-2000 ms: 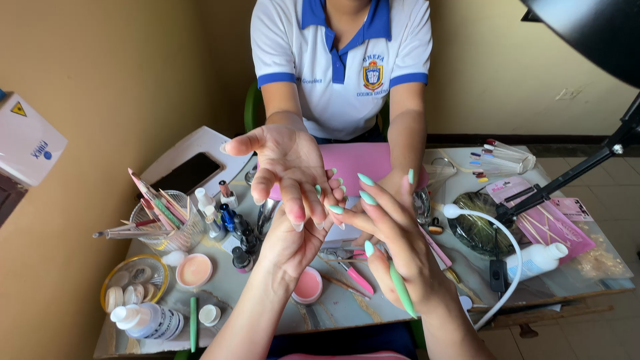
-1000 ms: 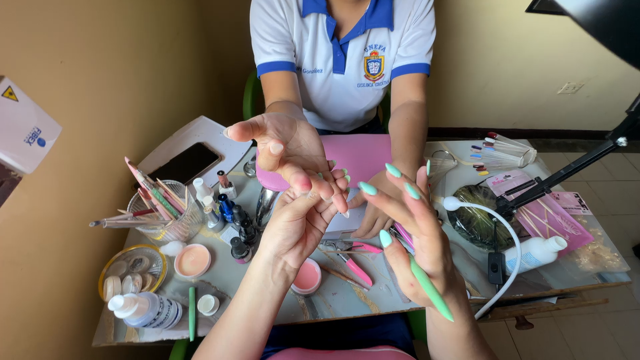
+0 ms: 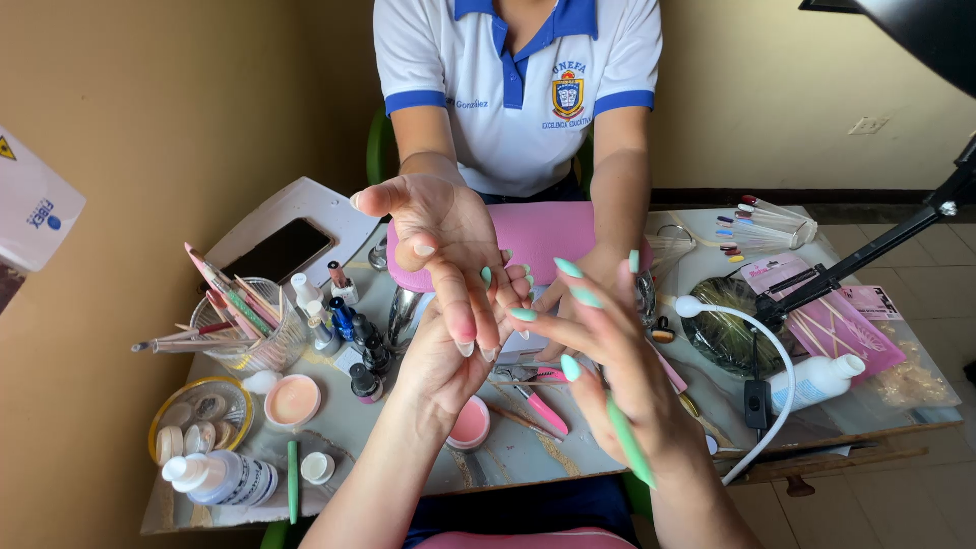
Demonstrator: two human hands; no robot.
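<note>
My left hand [image 3: 450, 354] is under the other person's hand [image 3: 450, 244], which is palm up with its fingers bent down over mine; my left hand holds it by the fingers. My right hand [image 3: 629, 374], with long mint-green nails, has its fingers spread, and one fingertip is at the other person's fingers. A slim green tool [image 3: 629, 446], seemingly a nail file, is tucked in my right palm. Behind lies a pink cushioned armrest [image 3: 526, 232]. The person's other hand rests on the table beyond my right hand. Pink-handled nippers [image 3: 543, 408] lie between my forearms.
Polish bottles [image 3: 343, 320], a basket of brushes [image 3: 267, 335], a phone [image 3: 280, 250], an open peach jar [image 3: 293, 400] and an alcohol bottle [image 3: 221, 477] stand or lie left. A pink jar [image 3: 468, 423] is by my left wrist. Right are nail swatches [image 3: 762, 227], a white bottle [image 3: 816, 381] and a lamp arm [image 3: 869, 248].
The other person's hand has tipped its fingers further down over my left hand since the first frame. The green tool remains in my right hand.
</note>
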